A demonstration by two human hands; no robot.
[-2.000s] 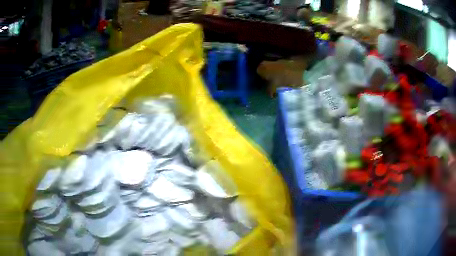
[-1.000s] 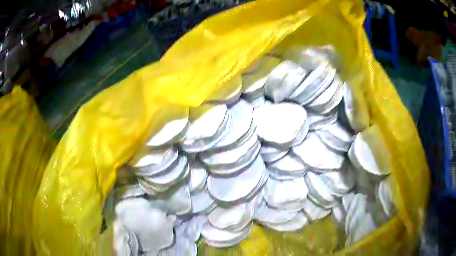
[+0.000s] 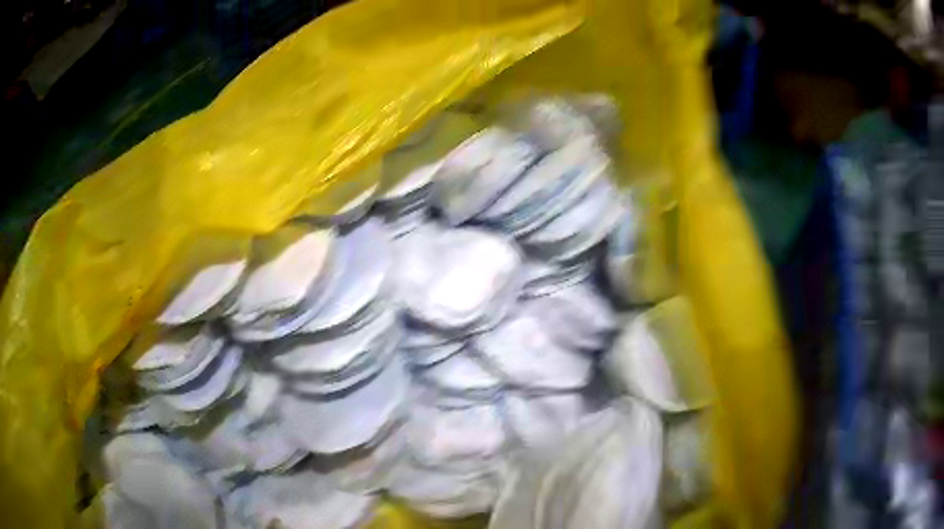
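Note:
Round white fabric discs (image 3: 455,277) lie in overlapping loose stacks inside a wide open yellow plastic bag (image 3: 737,310). The bag's shiny, crinkled rim runs around the left, back and right of the discs. At the lower right of the pile, several pale discs (image 3: 590,475) stand on edge, blurred and larger in view; whether anything holds them cannot be told. A bit of yellow shows among the discs at the bottom edge. Neither my left hand nor my right hand is in the picture.
A blue crate (image 3: 847,300) with blurred grey-white contents (image 3: 898,269) stands to the right of the bag. A blue stool leg (image 3: 739,83) shows behind it at the upper right. Dark green floor (image 3: 135,124) shows at the upper left and between bag and crate.
The view has moved closer to the bag, and the bag sits further left in the picture than one second ago. The on-edge discs at the lower right appear larger and nearer.

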